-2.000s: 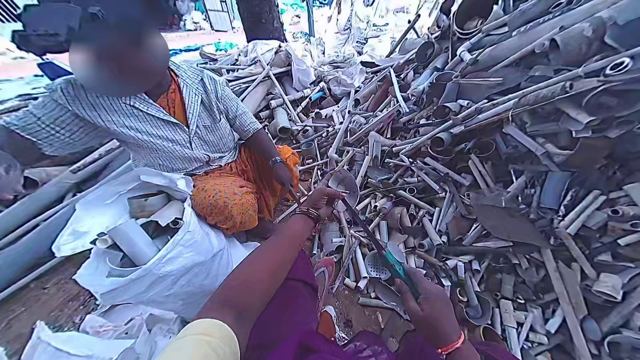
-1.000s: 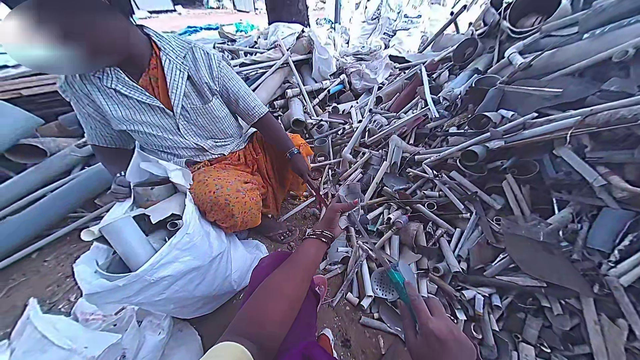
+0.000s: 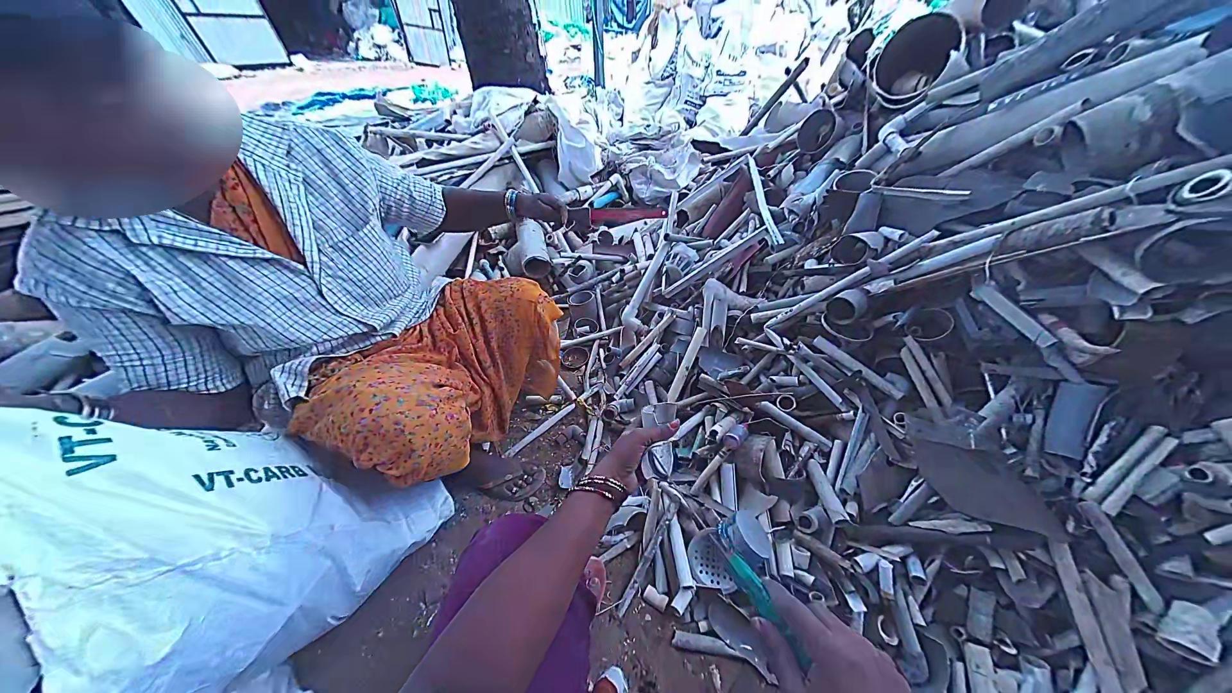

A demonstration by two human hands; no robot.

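Observation:
My left hand (image 3: 630, 457), with bangles at the wrist, reaches over the near edge of the scrap heap and holds a small grey plastic piece (image 3: 659, 415) at its fingertips. My right hand (image 3: 830, 643), at the lower right, is closed around the green handle (image 3: 765, 599) of a tool. The tool's far end is hard to make out among the scraps. Beside it lies a round grey piece with many small holes (image 3: 710, 562). Cut plastic pipes (image 3: 681, 553) and broken fittings surround both hands.
A co-worker sits at the left, one hand (image 3: 541, 207) out over the heap with a red tool (image 3: 626, 216). A white woven sack (image 3: 221, 558) fills the lower left. Long pipes (image 3: 1059, 135) slope down the heap at the upper right. A tree trunk (image 3: 499, 43) stands behind.
The co-worker's hand has moved away from beside my left hand, out over the heap. Pipe pieces seen earlier in the sack's mouth no longer show.

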